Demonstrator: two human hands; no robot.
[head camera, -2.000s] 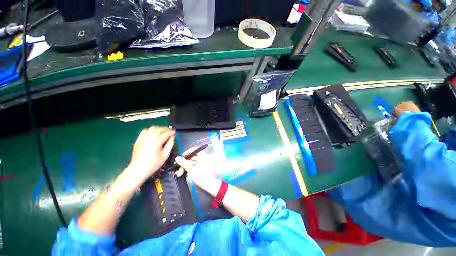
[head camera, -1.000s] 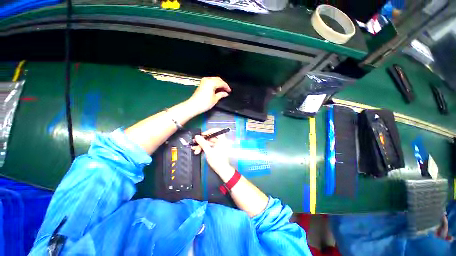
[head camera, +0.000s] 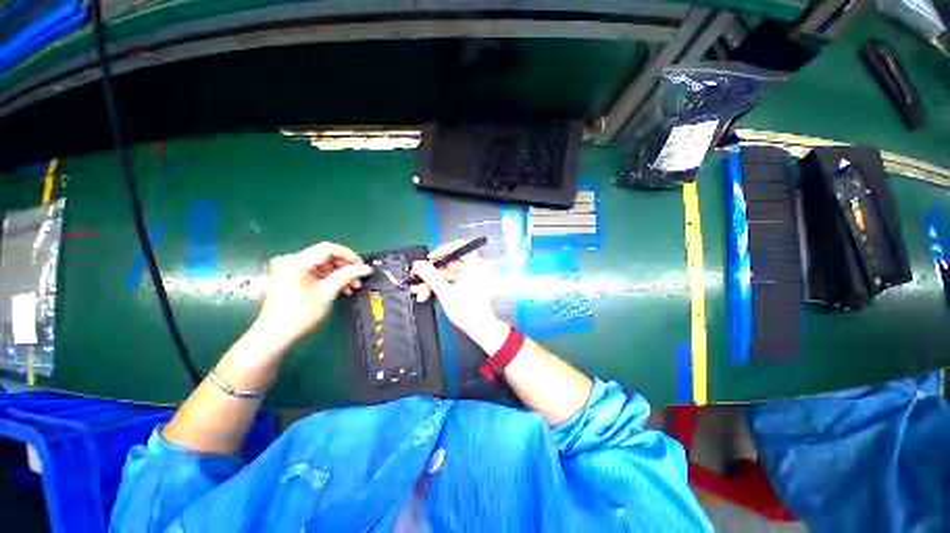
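A black device housing with slanted ribs and yellow-orange patches lies on a black work pad in front of me. My right hand, with a red wristband, holds dark tweezers with their tip over the housing's far end. My left hand is at the housing's far left corner, thumb and index finger close together. Whether they pinch a small piece cannot be told. The small-parts tray with dark bits stands behind. Pale striped strips lie at blue tape to the right of the housing.
A plastic parts bag with a white label stands at the back right. Yellow line tape runs to the right, with a neighbour's housings beyond it. A black cable hangs at left. A blue bin is at lower left.
My left hand has come back from the small-parts tray to the housing's far end. My right hand still holds the tweezers there. The camera view has shifted, and the shelf has moved up out of view.
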